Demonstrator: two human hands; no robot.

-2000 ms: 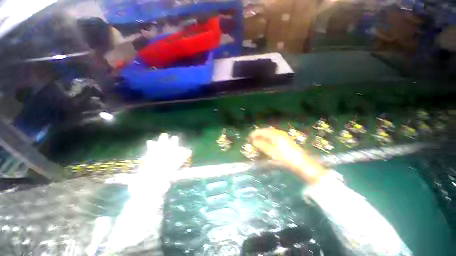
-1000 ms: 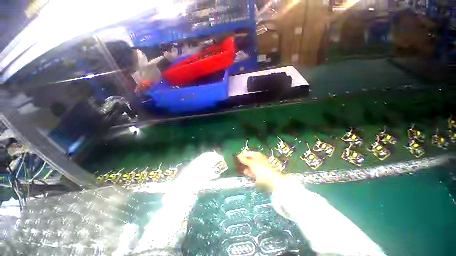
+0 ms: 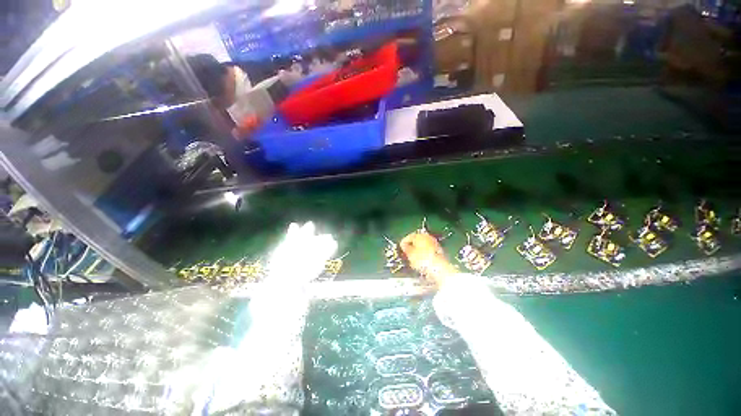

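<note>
Small circuit boards (image 3: 536, 250) with yellow parts and thin leads stand in rows on the green conveyor belt (image 3: 357, 199). My left hand (image 3: 307, 250), in a white glove washed out by glare, is over the belt's near edge with fingers apart, beside a board (image 3: 333, 266). My right hand (image 3: 422, 250), bare, is on the belt at a board (image 3: 393, 255); its fingers are bent, and whether they grip anything cannot be told. A clear blister tray (image 3: 393, 357) with rounded pockets lies in front of me, between my forearms.
Stacked blister trays (image 3: 122, 349) lie at left. Across the belt are a red bin (image 3: 345, 85) on a blue bin (image 3: 325, 148) and a dark block (image 3: 455, 120) on a white board (image 3: 505, 114). A person (image 3: 218, 81) is behind a slanted frame (image 3: 73, 207) at left.
My left hand has moved slightly left, off the board it was at, and its fingers have spread. My right hand is at another spot among the boards. The view has shifted.
</note>
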